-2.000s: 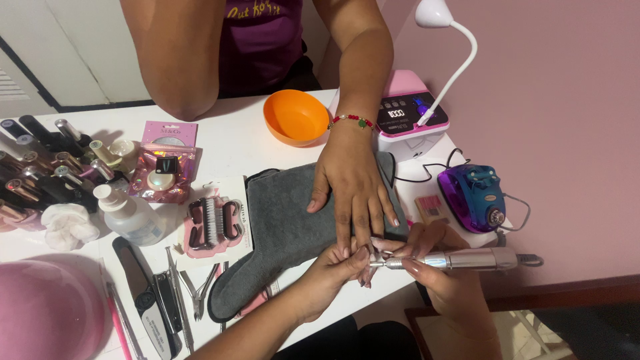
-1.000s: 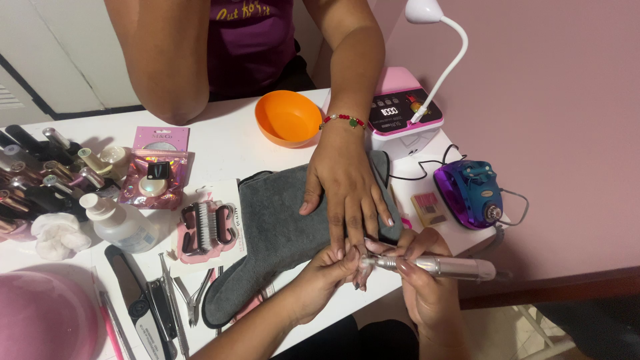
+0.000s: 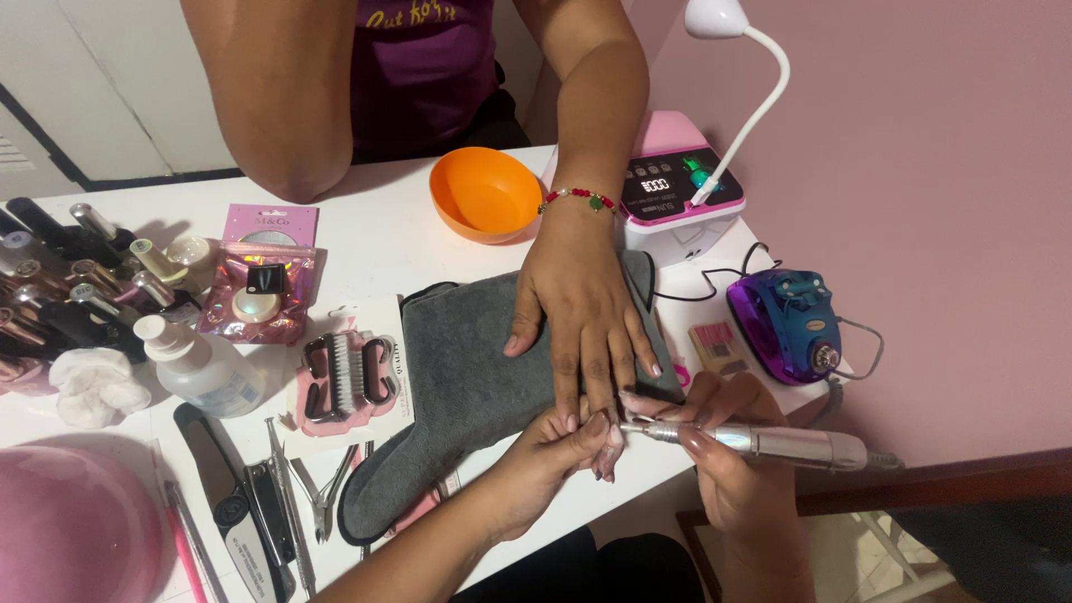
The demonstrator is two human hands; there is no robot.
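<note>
My right hand [image 3: 733,444] holds a silver electric nail drill handpiece [image 3: 779,445], its bit at a fingernail of the other person's hand [image 3: 578,310]. My left hand [image 3: 561,456] grips that person's fingertip between thumb and fingers. The person's hand lies palm down on a grey cloth-covered hand rest [image 3: 469,360], with a red beaded bracelet [image 3: 578,195] at the wrist. The purple and blue drill control unit [image 3: 783,327] stands to the right. Where exactly the bit touches is partly hidden by fingers.
An orange bowl [image 3: 486,197] and a pink-and-white nail lamp [image 3: 682,184] stand at the back. Left are nail polish bottles [image 3: 75,276], a pump bottle [image 3: 205,368], a nail brush [image 3: 347,377], cuticle nippers [image 3: 322,494], a nail file [image 3: 222,502] and a pink dome [image 3: 71,519].
The drill handpiece has tilted slightly in my right hand. My left hand stays at the person's fingertips. The light on the nail lamp's top has turned from blue to green.
</note>
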